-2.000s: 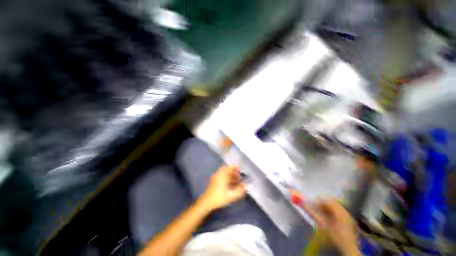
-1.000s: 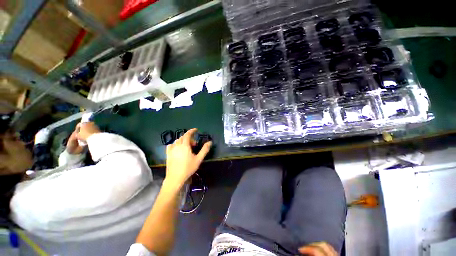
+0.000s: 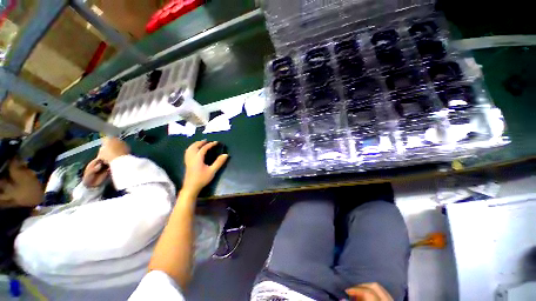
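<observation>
My left hand (image 3: 201,167) is over the green bench (image 3: 247,167), left of the clear tray. A dark piece, seemingly a black frame (image 3: 216,153), shows between its thumb and fingers; the palm hides anything beneath. The clear blister tray (image 3: 385,150) lies in front of me with black frames (image 3: 321,97) in its back rows; the front pockets look shiny and pale. My right hand (image 3: 370,292) is low over my lap, cut off by the bottom edge, its grip unclear.
A person in a white top (image 3: 100,238) sits at the left, hands together at the bench. A pale divided tray (image 3: 154,97) and white paper pieces (image 3: 218,122) lie behind my left hand. An orange piece (image 3: 436,240) and a white machine base (image 3: 488,247) are at the right.
The view has swung from the machine to the bench. Since one second ago my left hand has moved left, and the loose black frames seen around it no longer show on the bench there.
</observation>
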